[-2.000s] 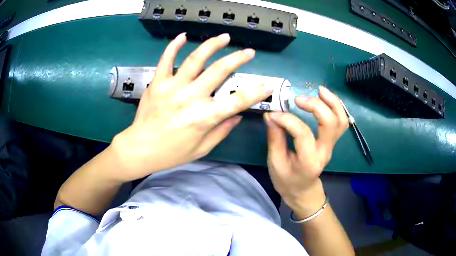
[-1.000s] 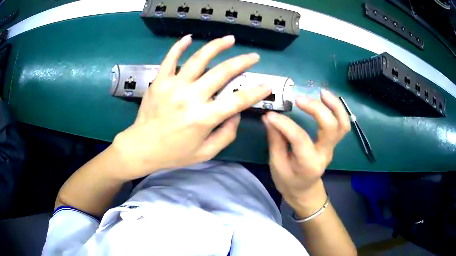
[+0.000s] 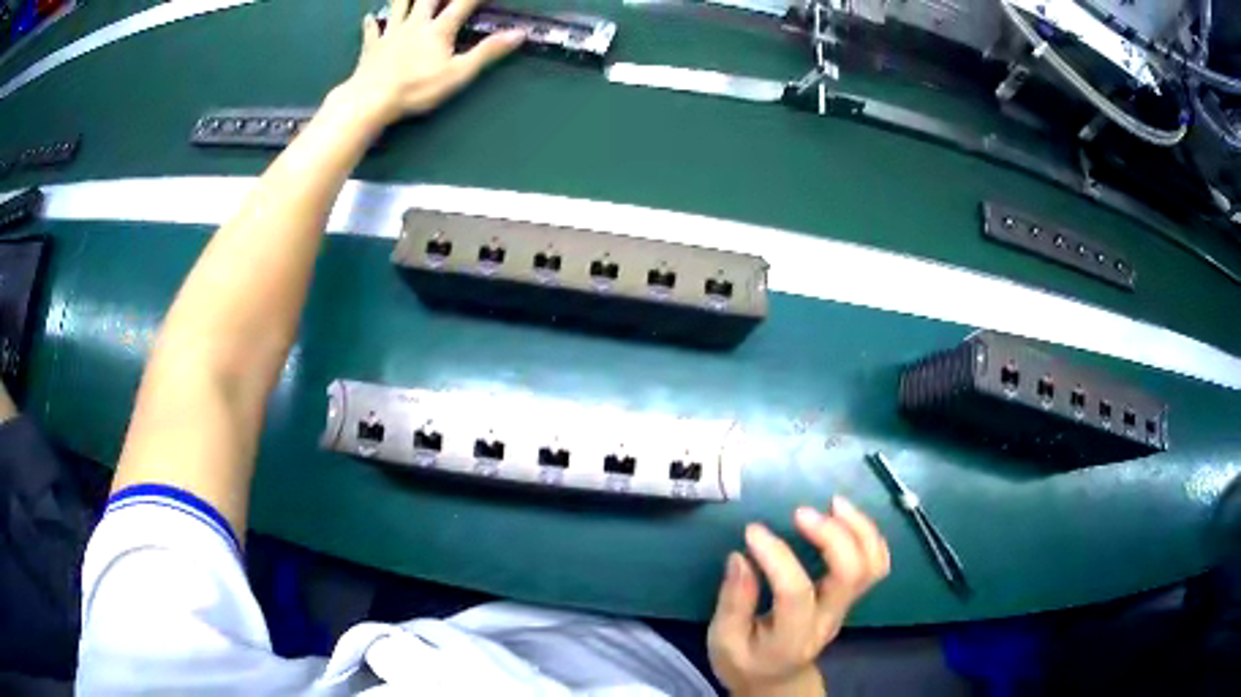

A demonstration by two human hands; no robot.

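A silver-grey carrier strip [image 3: 517, 449] with six dark openings lies on the green bench edge, untouched. My left hand [image 3: 415, 61] reaches across the belt to another carrier strip [image 3: 565, 33] at the top edge. Its thumb and fingers overlap that strip's left end; whether they grip it is unclear, and some fingertips touch the picture's edge. My right hand [image 3: 803, 586] is empty and half curled, fingers apart, just right of and nearer than the near strip. Tweezers or a pen-like tool [image 3: 919, 522] lie to its right.
A dark stack of carrier strips [image 3: 585, 289] stands beyond the near strip, another stack [image 3: 1041, 395] at right. Single strips lie on the belt at left [image 3: 252, 128] and right [image 3: 1057, 247]. A metal guide arm [image 3: 701, 82] and machinery are at the far side.
My left hand has left the near strip and reached far forward to the belt. My right hand has moved off the strip's right end and opened. The view has tilted up.
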